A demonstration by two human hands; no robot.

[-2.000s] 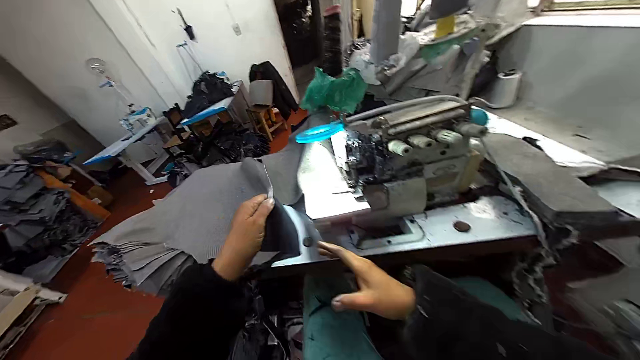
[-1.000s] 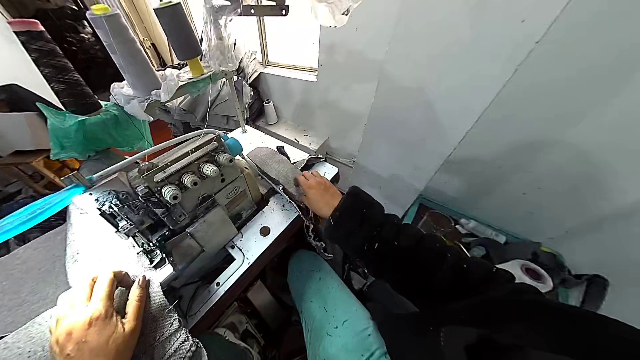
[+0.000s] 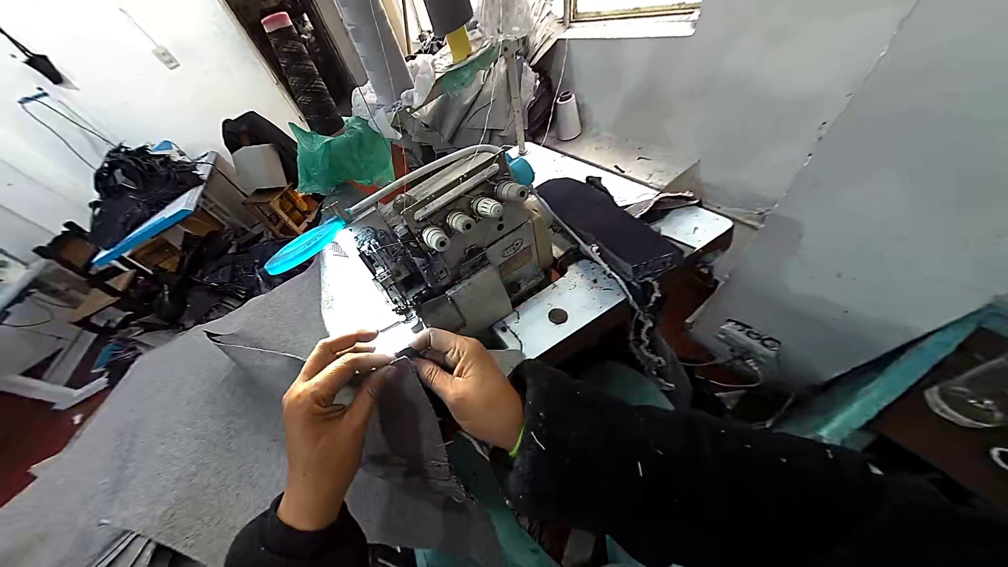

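Both hands meet just in front of the needle area of an overlock sewing machine [image 3: 472, 244]. My left hand [image 3: 335, 402] pinches the edge of a grey fabric piece [image 3: 409, 417] between thumb and fingers. Close beside it, my right hand [image 3: 468, 386] pinches a dark bit of cloth at the same edge; the fingertips hide the exact join. Larger grey fabric [image 3: 197, 425] spreads to the left and hangs toward the floor. The machine's lamp lights its white plate brightly.
Folded dark fabric [image 3: 610, 224] lies on the table right of the machine, with a trimmed strip [image 3: 630, 303] hanging off the edge. A blue plastic disc [image 3: 303, 246] and a green plastic bag [image 3: 342, 157] are behind on the left. A thread cone [image 3: 567, 116] stands near the wall.
My right hand has come from the fabric pile right of the machine to join my left at the cloth edge. The pile's top was grey and is now dark. The view has swung left.
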